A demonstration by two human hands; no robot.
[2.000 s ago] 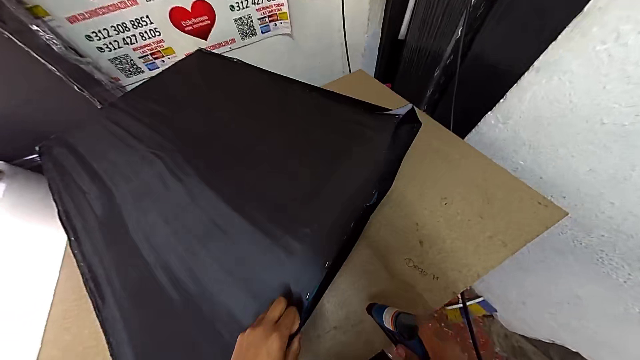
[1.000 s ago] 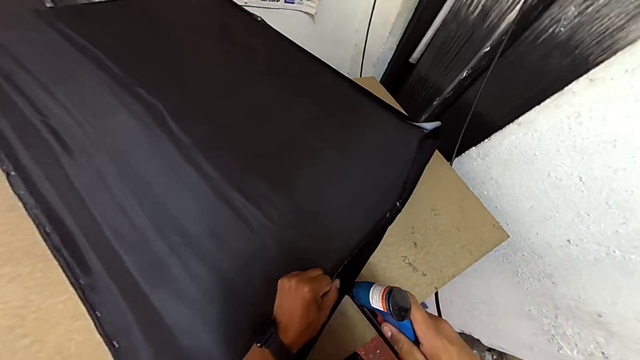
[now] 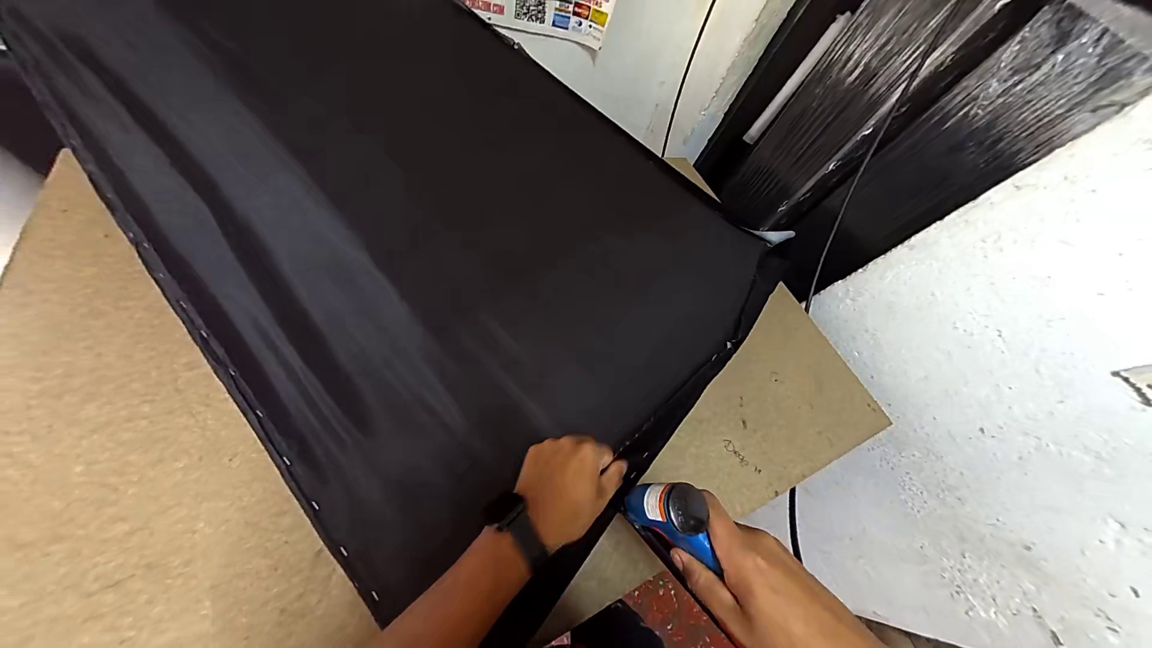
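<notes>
Black fabric (image 3: 540,225) covers a large flat panel, with staples along its left and lower right edges. My left hand (image 3: 569,490), with a dark watch on its wrist, pinches the fabric at the lower right edge. In my right hand (image 3: 733,562) is a blue staple gun (image 3: 675,522), probably pneumatic, its nose against that same edge just right of my left fingers. The panel's far right corner (image 3: 774,238) has a pale bit of material sticking out. Where the nose meets the fabric is partly hidden.
Brown fibreboard sheets (image 3: 783,405) lie under the panel, one more (image 3: 135,405) at the left. A white wall (image 3: 1008,378) rises at the right. Plastic-wrapped black items (image 3: 900,108) stand behind, with a thin cable (image 3: 859,171) hanging before them. A printed poster (image 3: 576,18) is at the top.
The staple gun has come from below the panel to its lower right edge, beside my left hand. My left hand has stayed at the fabric edge. The view has moved closer.
</notes>
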